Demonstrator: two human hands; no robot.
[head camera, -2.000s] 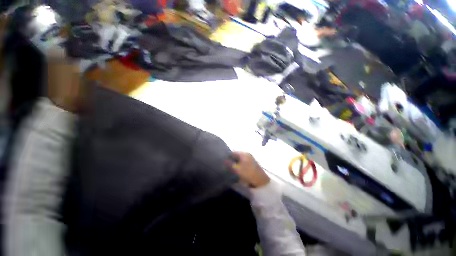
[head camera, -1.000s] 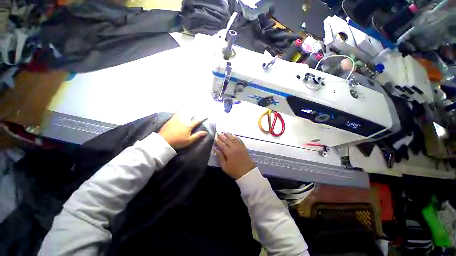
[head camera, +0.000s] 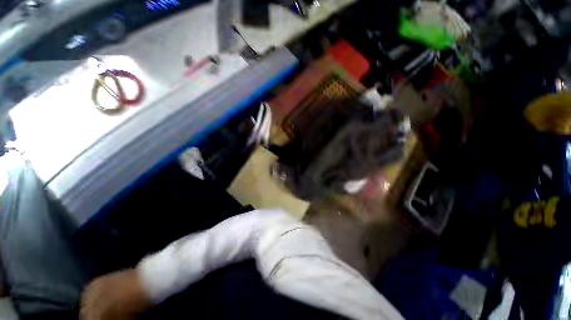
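Observation:
The grey garment (head camera: 28, 231) hangs over the table's front edge at the far left and is cut off by the picture's edge. My right hand (head camera: 116, 294) is blurred at the lower left, beside the garment, with its white sleeve reaching across the bottom. Its fingers cannot be made out, nor whether they touch the cloth. A sliver of skin at the left edge may be my left hand (head camera: 3, 281); its fingers are out of the picture. The sewing machine's black control panel (head camera: 94, 31) shows at the upper left. The needle is not in view.
Scissors (head camera: 141, 87) with yellow and red loops lie on the table beside the machine. A small red tool (head camera: 197, 67) lies near its base. Right of the table's edge (head camera: 188, 119) are a red and brown crate (head camera: 313, 94), a dark cloth heap (head camera: 350, 150) and a bright green item (head camera: 426, 31).
The view has swung right and down, so the needle area has left the picture. My right hand has left the cloth edge by the machine and is now low at the left, near the garment.

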